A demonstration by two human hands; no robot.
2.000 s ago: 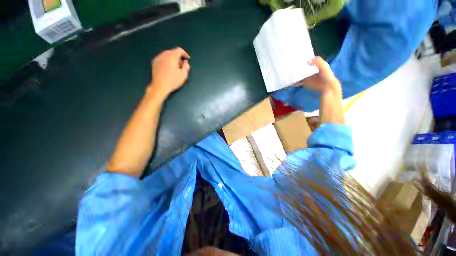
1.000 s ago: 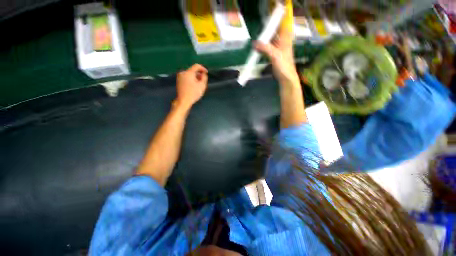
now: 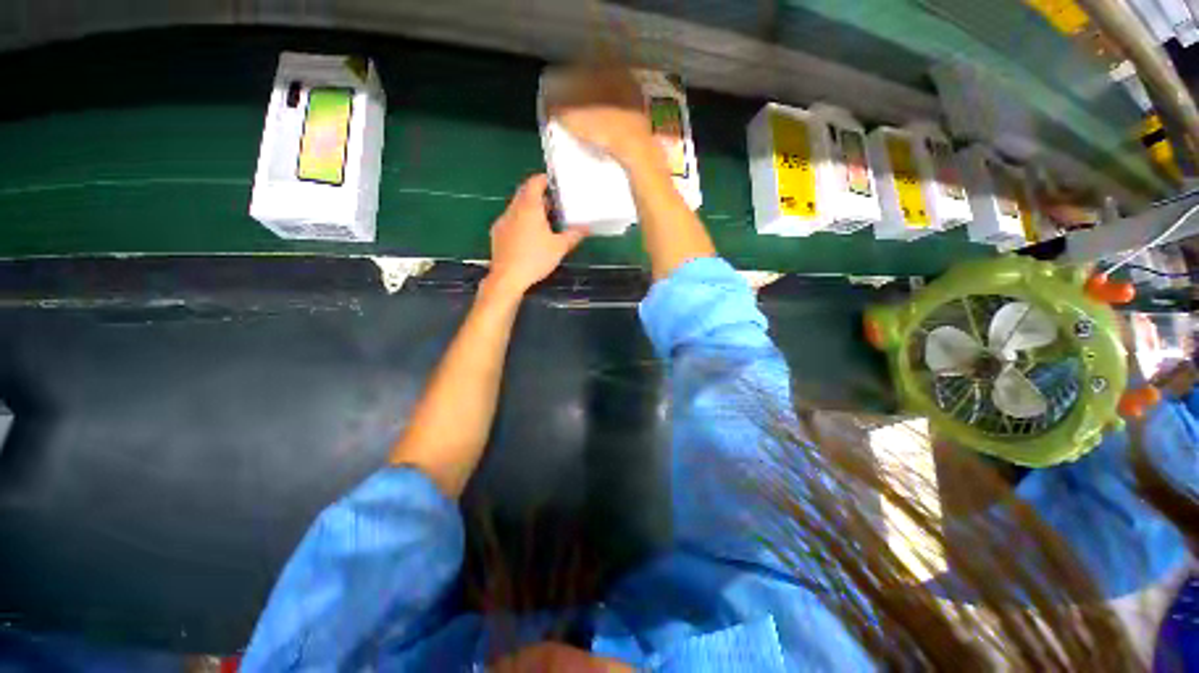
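Observation:
A white box base point(image 3: 587, 184) stands on the green conveyor belt point(image 3: 447, 217), beside a box lid with a phone picture point(image 3: 672, 138). My right hand point(image 3: 608, 116) lies over the far part of the base, blurred; its fingertips and whatever lies under them cannot be made out. The yellow face seen on other bases does not show here; the top looks plain white. My left hand point(image 3: 529, 237) is at the base's near left corner, fingers against its side.
A closed phone box point(image 3: 320, 147) stands to the left on the belt. Several yellow-faced bases point(image 3: 793, 167) with lids stand to the right. A green desk fan point(image 3: 1010, 362) stands at right, with a neighbour's blue sleeve point(image 3: 1098, 506) below it. The black bench edge point(image 3: 263, 434) is nearer me.
The view has shifted toward the belt. My right hand has moved the white piece from over the bench to the base, where it is no longer distinct. My left hand has come to the base's side.

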